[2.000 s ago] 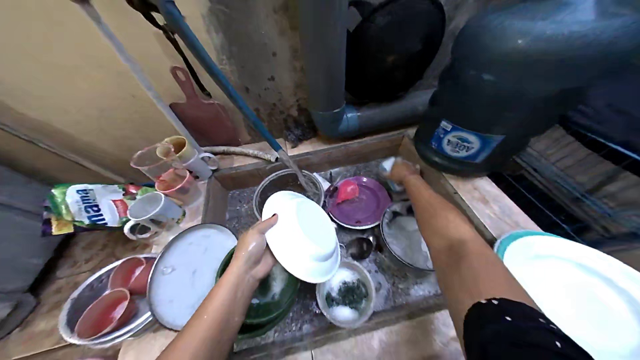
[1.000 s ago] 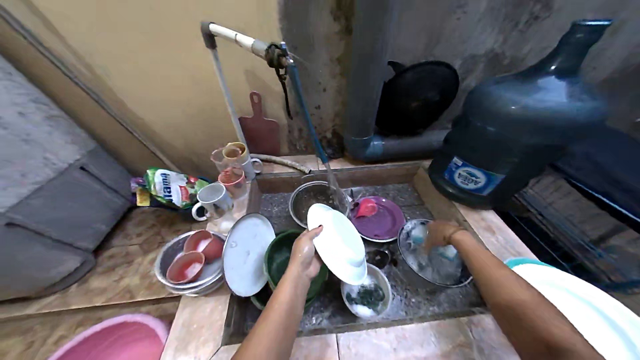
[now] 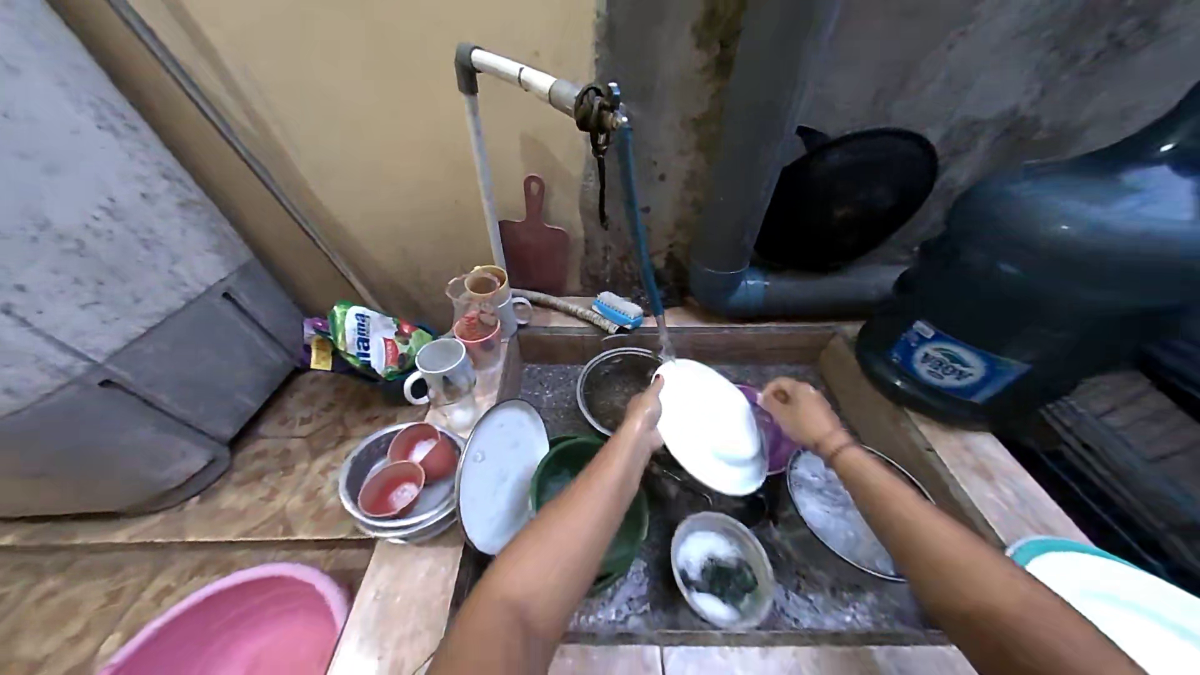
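My left hand [image 3: 645, 412] grips the left edge of a white plate [image 3: 708, 427], tilted below the end of a blue hose [image 3: 640, 225]. My right hand [image 3: 795, 410], fingers curled, is just right of the plate, over a purple plate [image 3: 774, 436]; whether it holds anything cannot be told. Below it a metal basin [image 3: 839, 511] holds sudsy water. A bowl [image 3: 722, 570] with foam and a dark green scouring pad sits nearer me. Left of it are green bowls [image 3: 623, 534] and a leaning round metal lid or tray [image 3: 503, 476]. A round pot or strainer [image 3: 609, 389] stands behind.
Mugs [image 3: 445, 375] and cups line the left ledge of the sink, above stacked metal bowls [image 3: 352, 478] holding red bowls. A blue scrub brush [image 3: 619, 309] lies on the back ledge. A large water jug [image 3: 1022, 272] stands right; a pink basin [image 3: 253, 623] is lower left.
My right hand has come up out of the metal basin of sudsy water toward the white plate. My left hand still holds that plate. The view has shifted.
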